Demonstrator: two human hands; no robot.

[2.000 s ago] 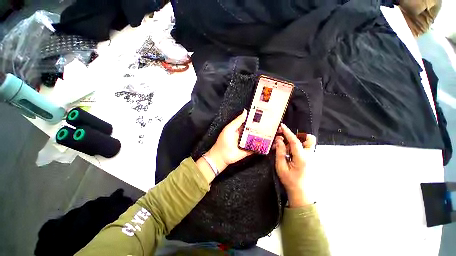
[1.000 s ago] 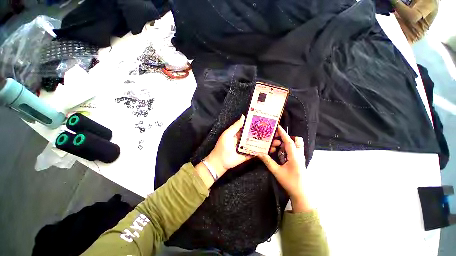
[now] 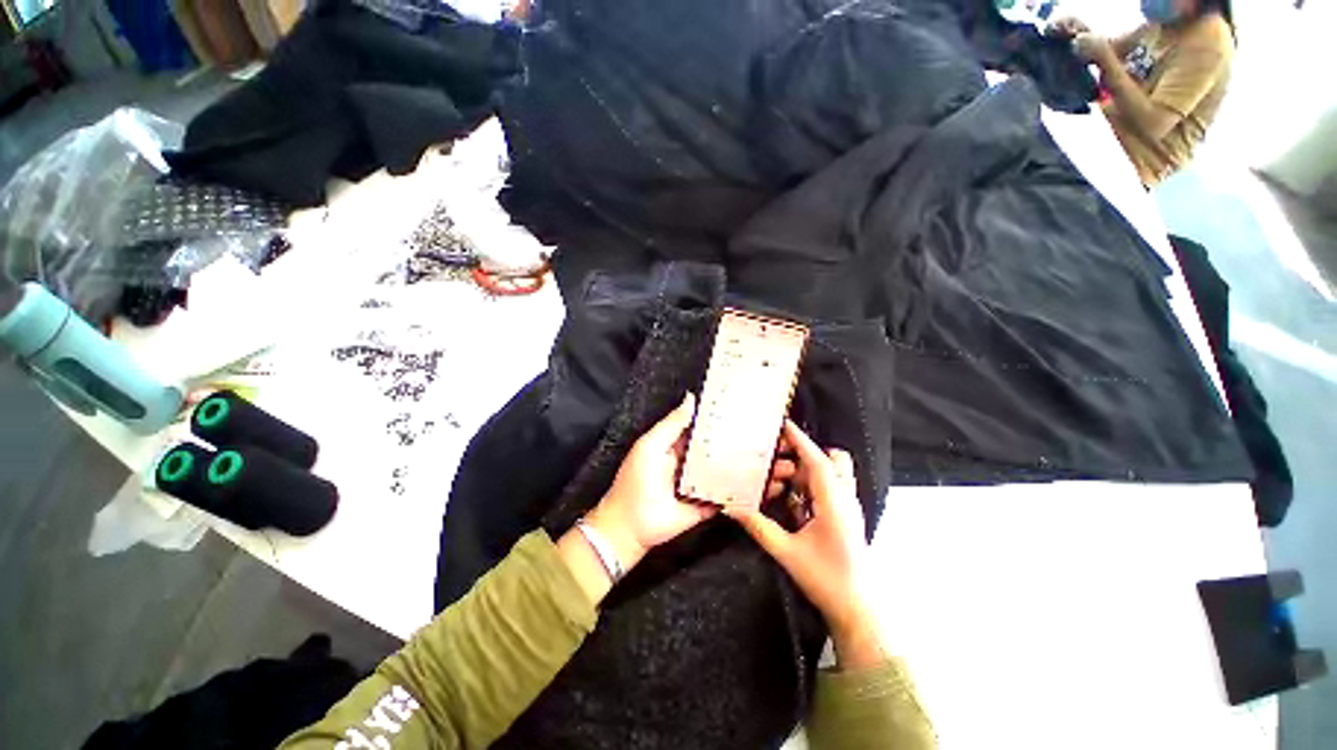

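A smartphone (image 3: 745, 410) with a bright, pale screen is held upright over the coat. My left hand (image 3: 654, 491) holds its lower left side. My right hand (image 3: 821, 535) is at its lower right corner, thumb at the bottom edge, fingers bent and partly behind the phone. A dark coat (image 3: 675, 645) with nubby wool lies below my hands, and its smooth black lining (image 3: 1012, 337) spreads over the table. No needle or thread can be made out.
On the white table (image 3: 1026, 601) are thread cones (image 3: 257, 491), a teal bottle (image 3: 88, 359), small dark bits (image 3: 396, 366), an orange-red handle (image 3: 510, 279), clear plastic (image 3: 110, 176) and a dark flat object (image 3: 1258, 637). A person (image 3: 1166, 81) is across the table.
The view has tilted up, showing more of the person across the table. The phone screen changed from pictures to a mostly pale page. My right thumb moved to the phone's bottom edge.
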